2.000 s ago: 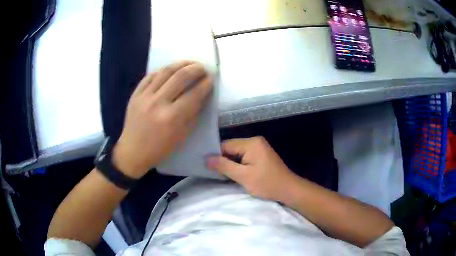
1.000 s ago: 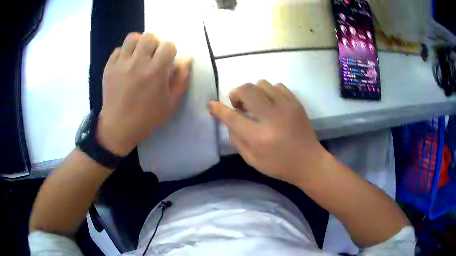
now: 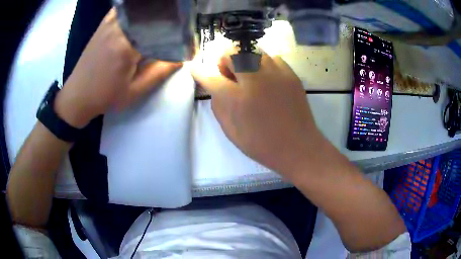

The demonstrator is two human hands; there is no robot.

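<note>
A white fabric panel [image 3: 149, 146] with a black part [image 3: 88, 167] along its left side lies on the machine table, its near end over the front edge. My left hand [image 3: 113, 71], with a black wristband, rests on the panel at the left of the sewing machine head [image 3: 154, 28]; its fingertips are partly hidden by the head. My right hand [image 3: 258, 101] is at the panel's right edge under the dark round knob [image 3: 246, 61]; its fingertips reach the edge near the needle area, blurred by lamp glare. The needle itself is hidden.
A lit smartphone [image 3: 371, 93] lies right of my right hand on the table [image 3: 323, 121]. A black cable bundle [image 3: 451, 114] is at the far right. A blue plastic basket [image 3: 434, 192] with an orange-red item is below, at lower right. White cloth hangs below the table edge.
The view has shifted up, so the machine head now shows. Both hands have moved forward along the panel to the needle area, and the panel's near end has moved forward over the table edge.
</note>
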